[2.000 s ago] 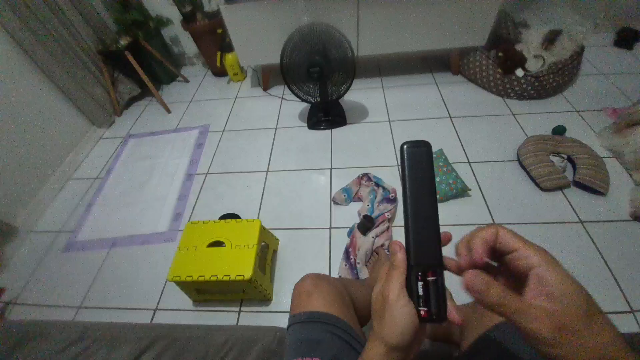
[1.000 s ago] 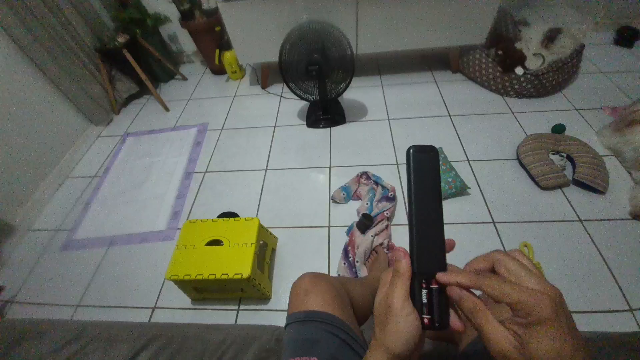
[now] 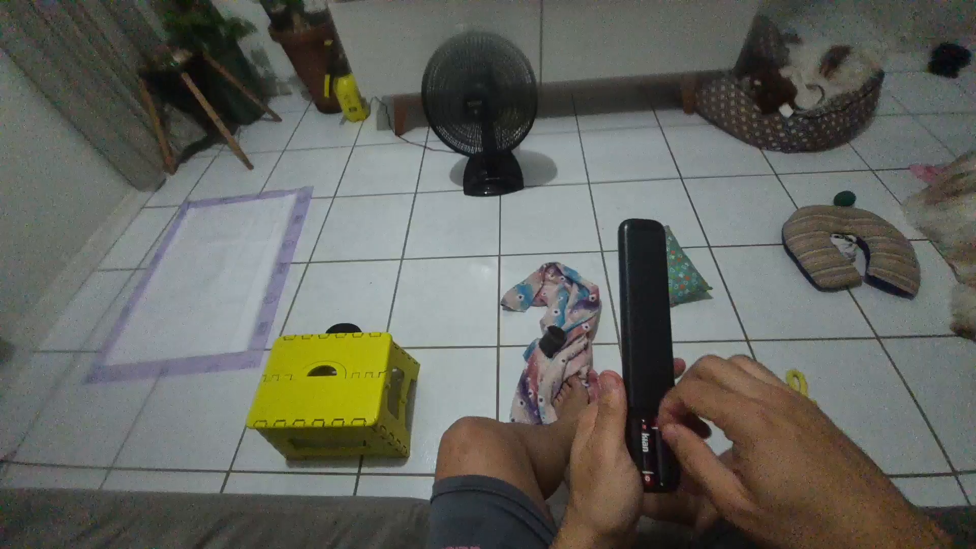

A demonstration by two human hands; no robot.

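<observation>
A long black remote control (image 3: pixel 646 320), back side up, is held in my left hand (image 3: pixel 602 473), thumb along its left edge. Its battery compartment lies uncovered at the near end, with a battery (image 3: pixel 645 446) with red and black markings inside. The fingertips of my right hand (image 3: pixel 732 435) touch the right edge of that compartment; whether they pinch a battery cannot be told. Under and beyond the hands, a patterned cloth (image 3: pixel 560 328) lies on the floor by my foot, with a small dark object (image 3: pixel 552 341) on it.
A yellow folding stool (image 3: pixel 328 389) stands at left, near a white pad with purple edges (image 3: pixel 206 282). A black fan (image 3: pixel 480 99) stands ahead. At right are a striped neck pillow (image 3: pixel 850 248), a pet bed (image 3: pixel 793 114) with an animal, and another furry animal at the edge. A green patterned triangular object (image 3: pixel 685 271) lies behind the remote.
My right hand has moved in from beside the remote control to its battery compartment, its fingertips now at the edge. The left hand keeps its hold.
</observation>
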